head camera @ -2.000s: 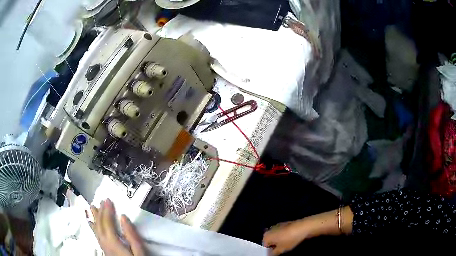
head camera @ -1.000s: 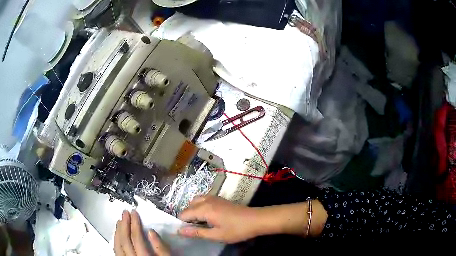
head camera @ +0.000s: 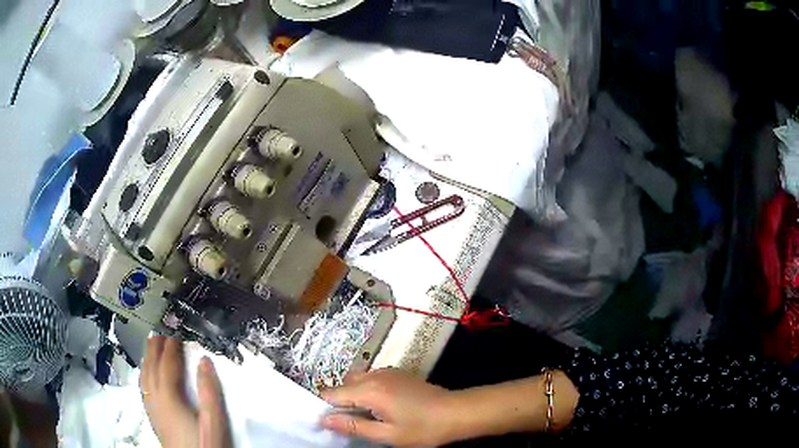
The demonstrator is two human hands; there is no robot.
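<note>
A white fabric piece [head camera: 263,404] lies at the front of the cream overlock machine [head camera: 289,188], its upper edge close to the presser foot area. My left hand [head camera: 182,398] lies flat on its left part, fingers pointing up toward the machine, cut off by the lower edge. My right hand [head camera: 390,407] holds the right edge of the fabric between thumb and fingers, beside the trimmings. Tangled white thread trimmings [head camera: 333,339] lie on the machine bed. Red-handled thread snips [head camera: 416,223] lie on the machine table.
Red cord [head camera: 482,318] runs across the table edge. A small fan [head camera: 31,332] stands at the left. More white cloth [head camera: 456,114] lies behind the machine, with a dark folded cloth [head camera: 447,26] above it. Grey bags [head camera: 569,254] hang or lie at the right.
My right hand has come in from the right to the fabric near the trimmings. My left hand has shifted left and up toward the presser foot. The view has moved slightly.
</note>
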